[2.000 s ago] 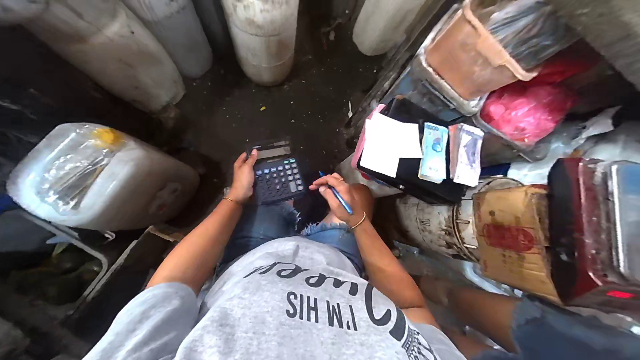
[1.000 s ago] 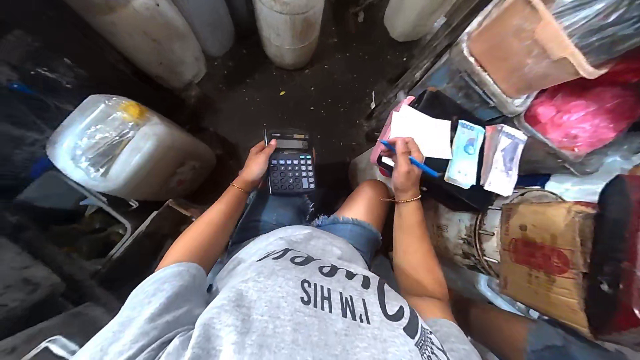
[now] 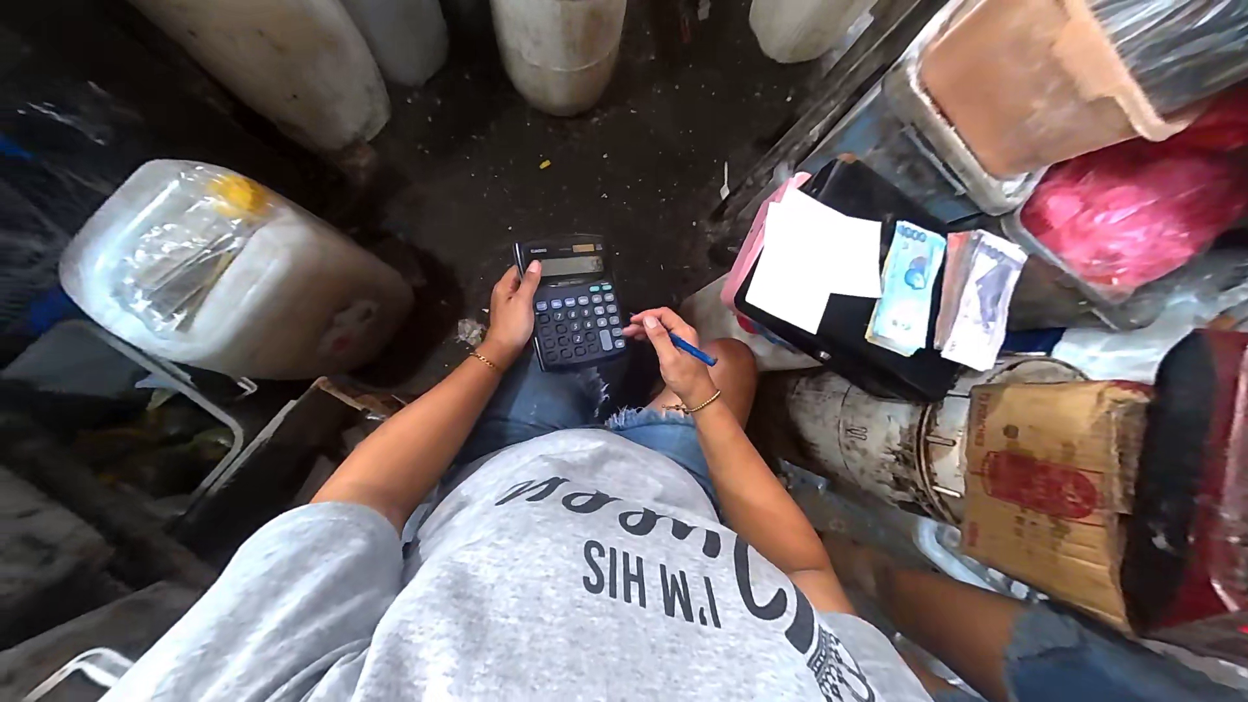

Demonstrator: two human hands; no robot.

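Observation:
My left hand (image 3: 513, 310) holds a dark Casio desk calculator (image 3: 575, 317) by its left side, thumb beside the display, above my lap. At the calculator's lower right edge is my right hand (image 3: 669, 348), with a blue pen (image 3: 693, 350) held in it and the fingertips by the keys. To the right, white paper sheets (image 3: 817, 255) lie on a black bag or case (image 3: 858, 361) with a pink item under its left edge. Beside the paper lie a stack of blue banknotes (image 3: 907, 288) and another stack of banknotes (image 3: 980, 299), greyish violet on top.
A white plastic jug (image 3: 292, 283) stands at the left near a metal frame. Tall whitish containers (image 3: 561, 49) stand ahead. On the right are a peach plastic bin (image 3: 1033, 88), a pink plastic bag (image 3: 1121, 214), a stained bucket (image 3: 858, 429) and a cardboard box (image 3: 1048, 487). Another person's leg (image 3: 936, 614) shows lower right.
My right hand with the pen was at the calculator's side, then over the white paper, and is now back beside the calculator. My left hand keeps its hold on the calculator.

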